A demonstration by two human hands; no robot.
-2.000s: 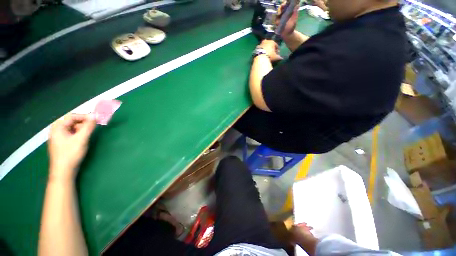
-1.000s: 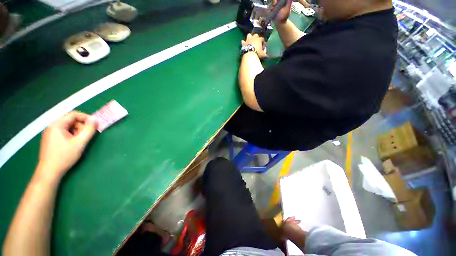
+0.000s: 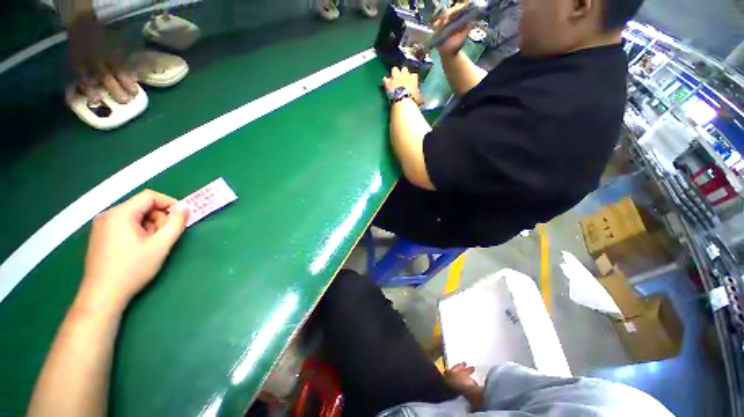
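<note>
My left hand pinches a small white card with red print between thumb and fingers, just above the green line bench. My right hand is small at the bottom, by a light blue-grey sleeve. Its fingers lie over the near edge of a white tray, gripping it. The tray has a small dark mark or part inside.
A neighbour in black sits at the right on a blue stool, working at a dark device. Cream housings lie across the white strip. Cartons stand on the floor.
Another person's hand has come in at upper left onto a cream housing. My left hand and card have moved slightly right in view, and the card's print now shows more clearly.
</note>
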